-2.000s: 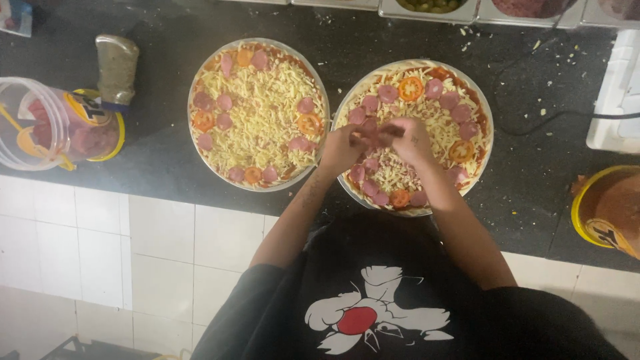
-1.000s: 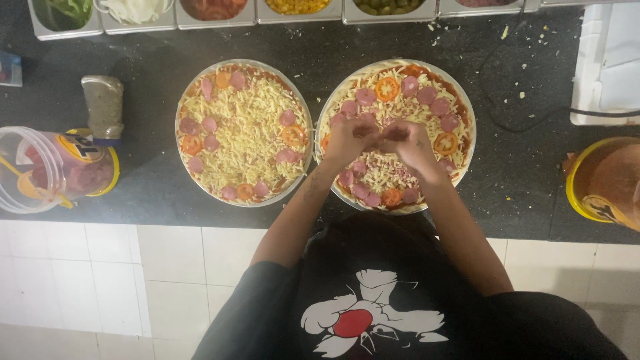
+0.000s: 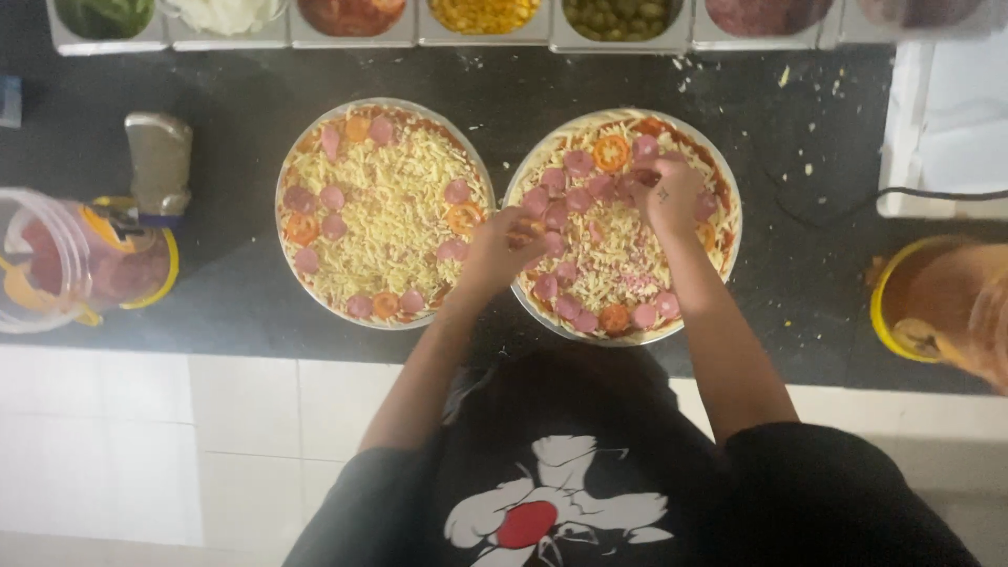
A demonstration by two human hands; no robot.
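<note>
Two unbaked pizzas in round metal pans lie side by side. The left pizza [image 3: 378,213] has shredded cheese, with sausage slices and tomato slices around its edge. On the right pizza [image 3: 606,244], more sausage slices [image 3: 579,164] cover the upper left part, and a tomato slice [image 3: 611,153] lies near the top. My left hand [image 3: 504,248] is over the gap between the pans, its fingers curled around reddish slices at the right pizza's left edge. My right hand [image 3: 669,193] reaches down at the upper middle of the right pizza, fingertips at a sausage slice.
Metal topping containers [image 3: 484,35] line the counter's back. A shaker jar [image 3: 160,165] and a clear plastic tub [image 3: 102,260] with reddish contents are at left. At right are a yellow-rimmed tub of sauce [image 3: 945,299], a white tray [image 3: 906,134] and a black cable [image 3: 937,193].
My hands were together over the right pizza and are now apart, the left one at its left edge. More sausage slices show in its upper left part. The view has shifted.
</note>
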